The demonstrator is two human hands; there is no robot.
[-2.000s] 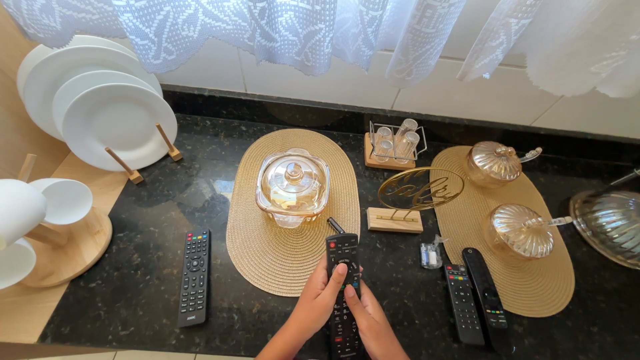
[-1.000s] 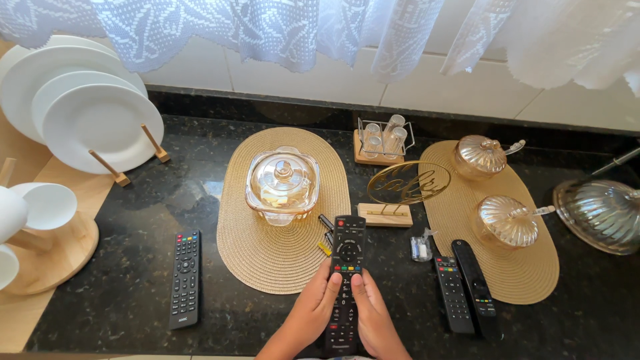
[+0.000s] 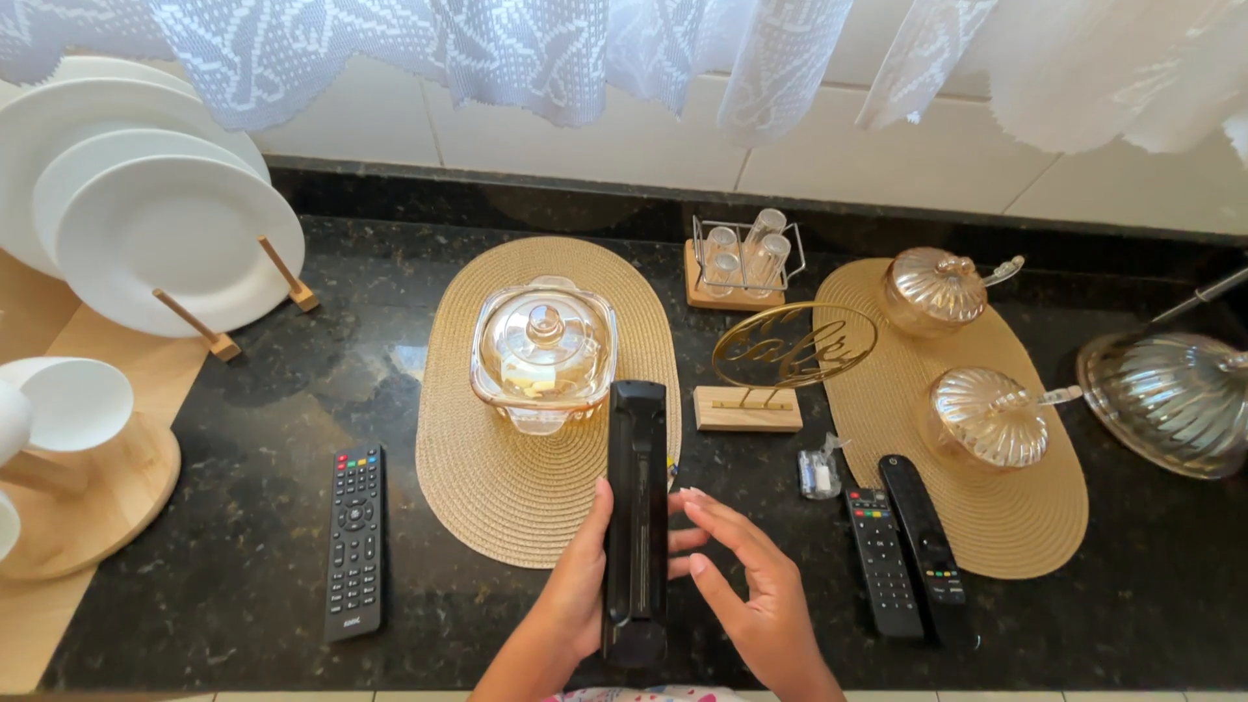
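Note:
My left hand (image 3: pixel 575 575) holds a black remote control (image 3: pixel 637 526) upright, its back facing me. Fingertips of that hand show past the remote's right edge. Just right of it, my right hand (image 3: pixel 751 585) has its fingers apart and nothing in its grasp. Behind the remote, a lidded amber glass dish (image 3: pixel 544 351) stands on a woven oval placemat (image 3: pixel 487 497). Small items, mostly hidden by the remote, lie at the placemat's right edge. Another black remote (image 3: pixel 356 546) lies to the left. Two more, a shorter one (image 3: pixel 884 565) and a longer one (image 3: pixel 921 531), lie side by side at the right.
A small clear packet (image 3: pixel 819 474) lies near a gold-lettered sign on a wooden base (image 3: pixel 748 409). Behind is a wire rack of small glasses (image 3: pixel 746 263). Lidded glass bowls (image 3: pixel 990 419) occupy the right placemat (image 3: pixel 1024 531). White plates (image 3: pixel 180 244) and cups (image 3: pixel 73 402) stand left.
The held remote has been turned from its button side to its back. My right hand has come off it and opened. The view has shifted slightly.

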